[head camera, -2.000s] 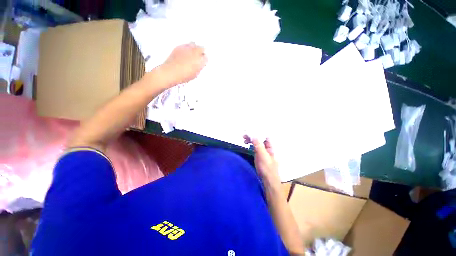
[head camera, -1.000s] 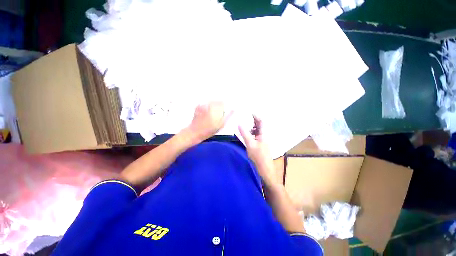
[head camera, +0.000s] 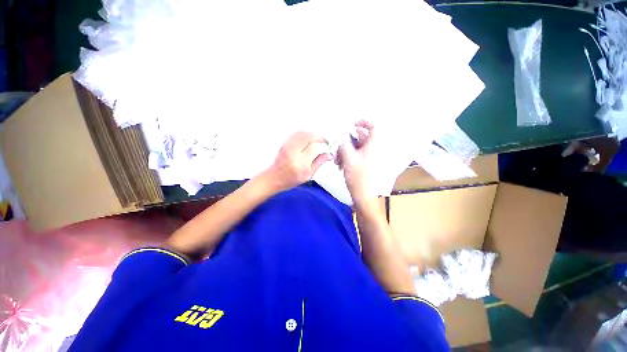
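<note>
My left hand and my right hand are close together over the near edge of the white sheets. The left fingers are pinched on a thin pale piece, seemingly a poly bag, whose outline is washed out by glare. The right fingers are curled beside it; whether they hold anything cannot be told. Loose white cables lie on the sheets to the left. A large fluffy stack of empty poly bags spreads at the upper left.
Cardboard dividers stand at left above pink film. An open carton with bagged cables is at lower right. Clear bags lie on the sheets' edge and bench. A person's dark sleeve is at right.
My left hand has come from the bag stack to beside my right hand, and the two are now nearer each other. The view has shifted, so the cable heap at the upper right is gone.
</note>
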